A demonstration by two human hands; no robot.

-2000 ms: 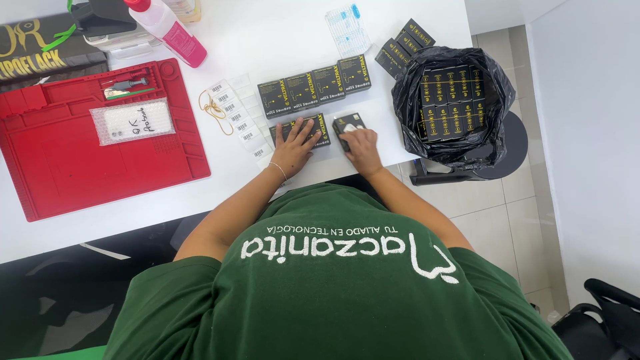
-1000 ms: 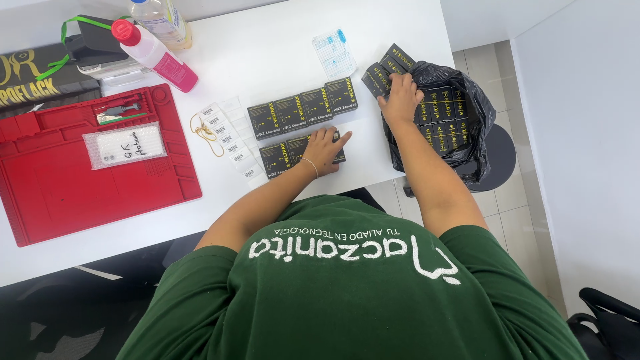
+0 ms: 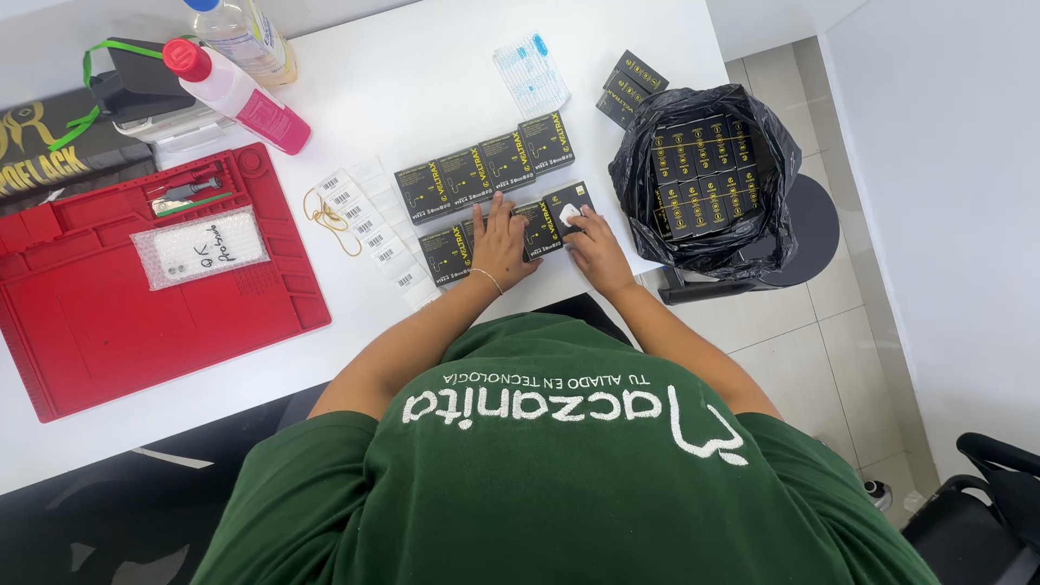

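Two rows of small black boxes with yellow print stand on the white table, a far row [image 3: 485, 175] and a near row [image 3: 444, 253]. My left hand [image 3: 502, 250] lies over the middle of the near row, fingers spread on the box tops. At that row's right end, a black box with a white adapter picture [image 3: 575, 199] faces up, slightly turned, and my right hand [image 3: 597, 248] has its fingers on the near edge. Loose black boxes [image 3: 634, 80] lie farther back. To the right, a black plastic bag [image 3: 638, 175] holds several banded boxes [image 3: 705, 175].
Barcode label strips [image 3: 370, 227] and a tan rubber band [image 3: 329, 219] lie left of the rows. Farther left are a red work mat [image 3: 162, 325], a bubble-wrapped item [image 3: 203, 248] and a pink liquid bottle [image 3: 244, 97]. A paper sheet [image 3: 532, 77] lies behind the boxes; a dark round seat [image 3: 812, 231] stands right.
My right hand has moved from the loose boxes beside the bag to the near row's right end, where it touches a box. My left hand stays over the near row.
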